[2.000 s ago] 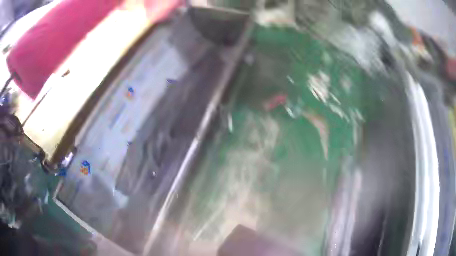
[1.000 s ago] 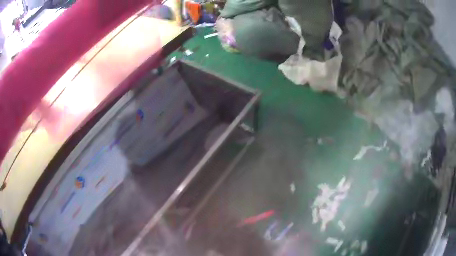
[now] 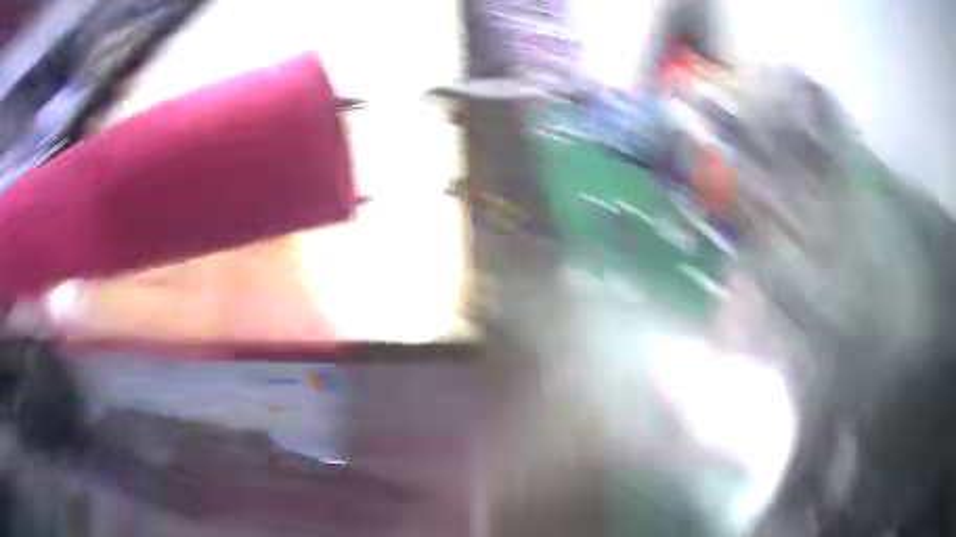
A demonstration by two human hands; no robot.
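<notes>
The picture is strongly blurred. A thick pink-red fabric roll (image 3: 220, 168) lies at the upper left, with its end facing right over a bright, glossy surface (image 3: 409, 262). Small dark points stick out near the roll's end. Below the surface's dark front edge is a printed sheet (image 3: 241, 393), pale blue-grey with small orange and blue marks. Neither my left hand nor my right hand can be made out.
Green floor (image 3: 629, 220) with pale streaks shows right of centre. A blurred grey-green heap (image 3: 839, 210), seemingly cloth, stands at the right. A bright white patch (image 3: 734, 409) lies at the lower right. Blurred dark shapes fill the lower left.
The view has swung. The roll's right end now shows, and the surface's front edge runs nearly level. The rack's long rail and the floor scraps are no longer clear.
</notes>
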